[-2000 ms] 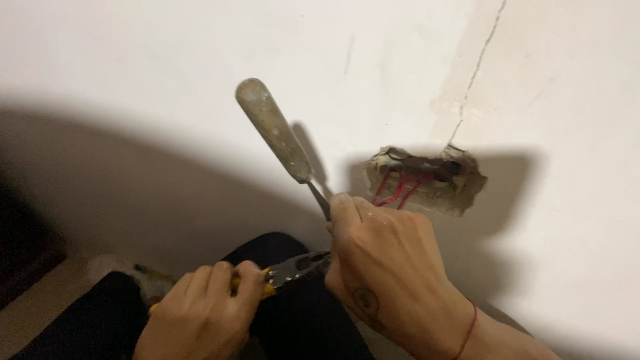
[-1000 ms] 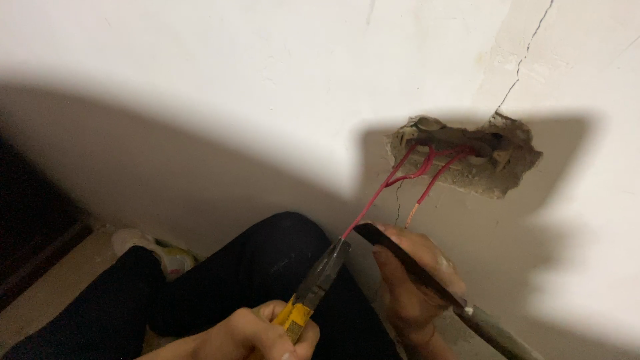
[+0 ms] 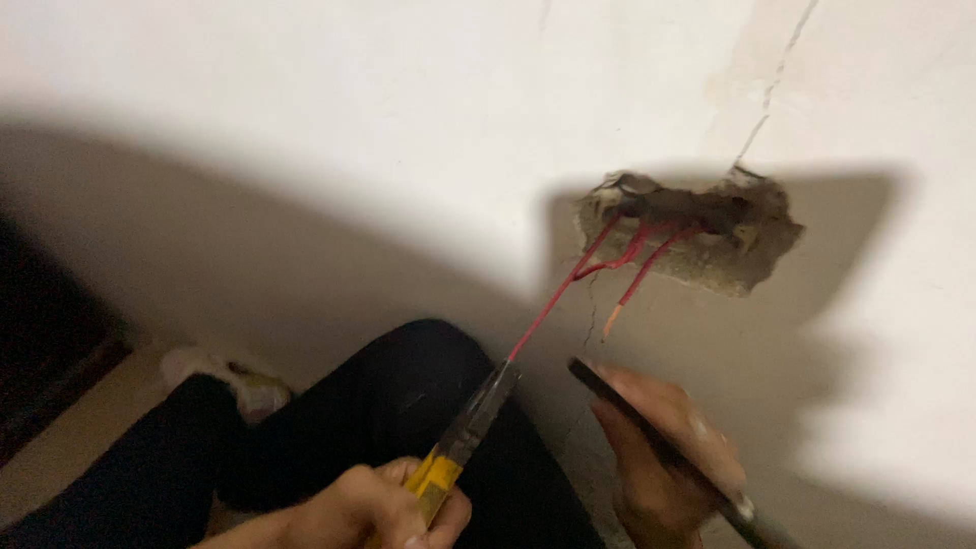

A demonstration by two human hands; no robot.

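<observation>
My left hand [image 3: 389,503] grips yellow-handled pliers [image 3: 465,427], whose jaw tips meet the end of a red insulated wire [image 3: 545,311] that runs taut from the wall hole [image 3: 724,259]. Another red wire [image 3: 648,271] hangs from the hole with a bare copper end, touched by nothing. Below it, my right hand [image 3: 671,457] holds a dark, flat-bladed hand tool [image 3: 640,419], its tip just under the copper end and its handle toward the lower right. A further red wire bends against the taut one near the hole.
The broken-edged hole sits in a white wall [image 3: 381,114], with a crack [image 3: 778,76] rising from it and a finer one below. My knees in dark trousers [image 3: 427,381] are close under the pliers. A shoe [image 3: 259,393] rests on the floor at the left.
Two seconds ago the pliers were beside my right hand, away from the wires; now their tips are at a red wire. My right hand has turned the bladed tool, and it has come off the copper-ended wire.
</observation>
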